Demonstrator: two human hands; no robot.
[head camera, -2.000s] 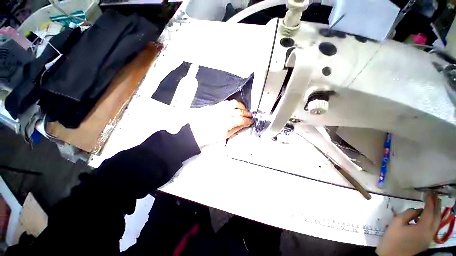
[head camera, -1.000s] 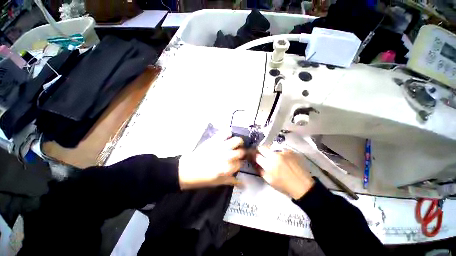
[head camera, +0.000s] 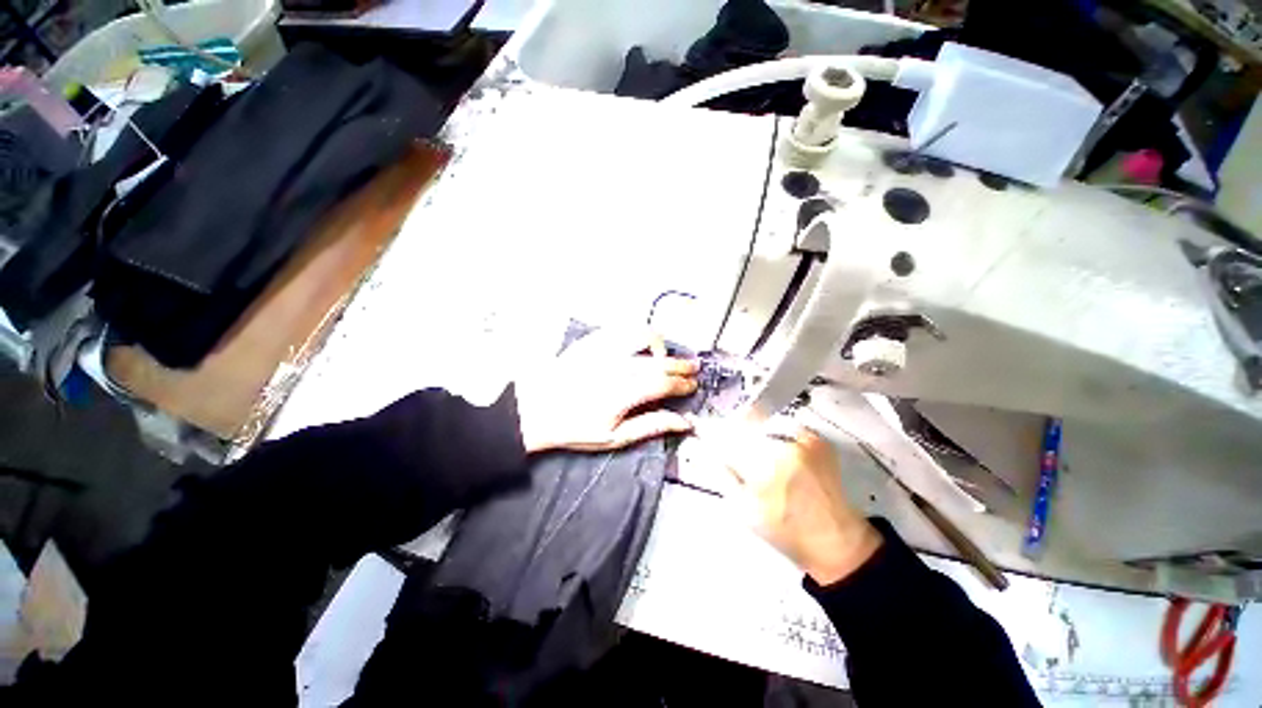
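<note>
A dark grey cloth panel (head camera: 574, 519) lies under my left hand and hangs over the table's front edge. Its far end reaches the presser foot (head camera: 720, 374) of the off-white sewing machine (head camera: 1052, 277). My left hand (head camera: 609, 398) lies on the cloth just left of the foot, fingers together, pressing it down. My right hand (head camera: 796, 491) is just in front of the foot, its fingertips washed out by glare, so its hold on the cloth cannot be told. A small dark corner of cloth shows beyond my left hand.
Folded black cloth (head camera: 249, 208) lies on a brown board (head camera: 332, 263) at the left. A brownish stick (head camera: 955, 537) and a blue pen (head camera: 1044, 487) lie under the machine arm. Red-handled scissors (head camera: 1199, 650) are at the right edge. A white tub (head camera: 581, 49) stands behind.
Two seconds ago my right hand was by the scissors; it is now at the foot. Since one second ago, more grey cloth shows spread over the front edge. The view has shifted.
</note>
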